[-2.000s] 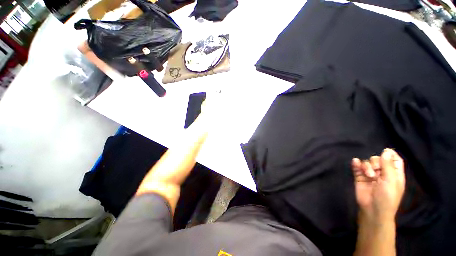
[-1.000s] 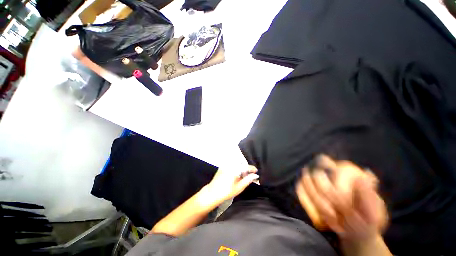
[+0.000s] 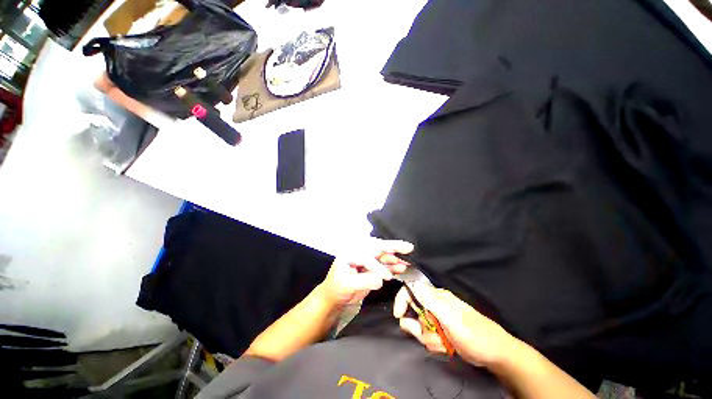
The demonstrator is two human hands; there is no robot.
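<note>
The large black cloth covers the right side of the table, with a corner reaching my fingers. My left hand is at the table's front edge by that corner, fingertips pinched together; what they pinch is too small to tell. My right hand holds thread snips with orange-yellow handles. Their blades point up and left toward my left fingertips. Whether the blades touch cloth or thread cannot be told.
A smartphone lies on the white table. Behind it are a brown pouch under a round white item, a dark rod with a pink end and a black plastic bag. More black cloth hangs below the left edge.
My left hand moved from beside the phone to the cloth corner. My right hand came left from over the cloth to my left hand, and the snips now show in it.
</note>
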